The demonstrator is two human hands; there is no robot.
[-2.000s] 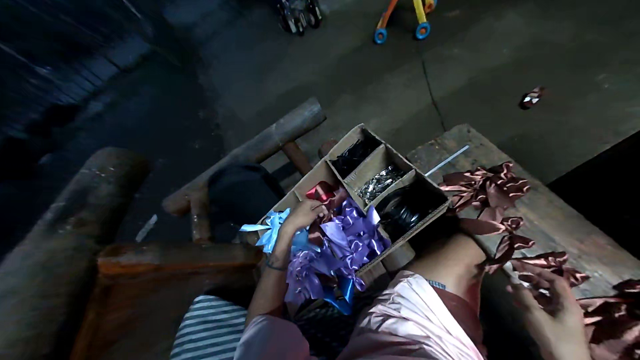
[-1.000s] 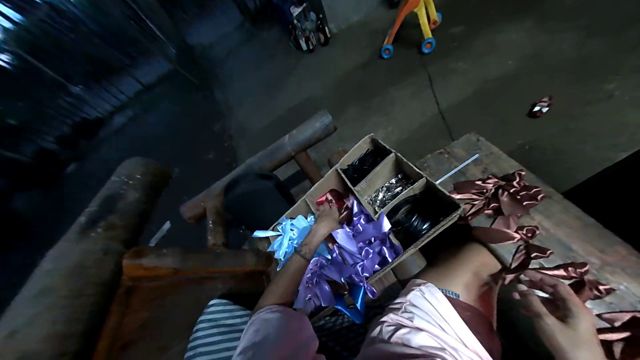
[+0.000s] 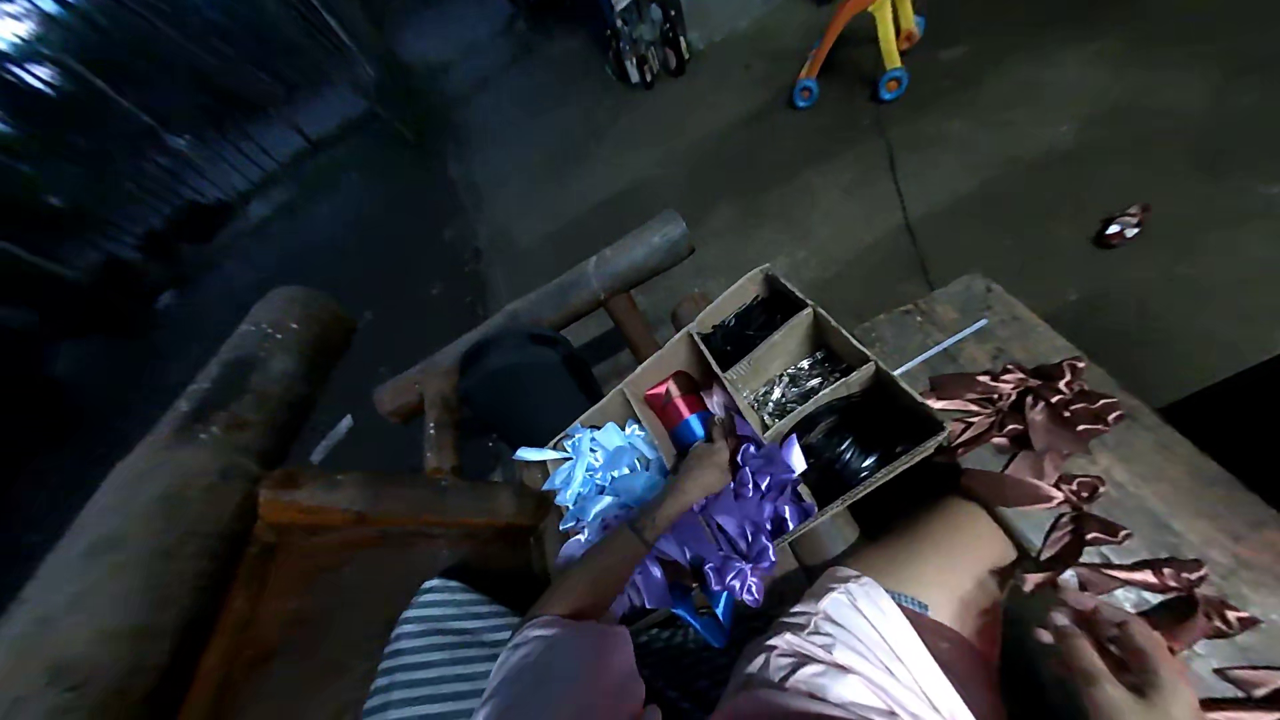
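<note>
My left hand (image 3: 705, 462) reaches into a divided cardboard box (image 3: 850, 492), at the red and blue ribbon rolls (image 3: 678, 408); its fingertips are partly hidden. Purple ribbon bows (image 3: 755, 505) lie beside it, light blue ribbon bows (image 3: 605, 470) to its left. Other compartments hold silver metal clips (image 3: 798, 385), dark clips (image 3: 750, 325) and shiny black bands (image 3: 860, 440). At the lower right my right hand (image 3: 1115, 650) has its fingers bent beside brown satin bows (image 3: 1150, 580); whether it holds anything is unclear.
The wooden bench (image 3: 1160, 450) on the right bears brown bows and a thin white stick (image 3: 940, 347). A log chair frame (image 3: 590, 280) stands beyond the box, a dark rounded object (image 3: 525, 385) by it. A wheeled toy (image 3: 850, 50) stands on the concrete floor.
My left hand has drawn back slightly from the red ribbon, and a blue roll now shows beside it. My right hand has moved lower in view.
</note>
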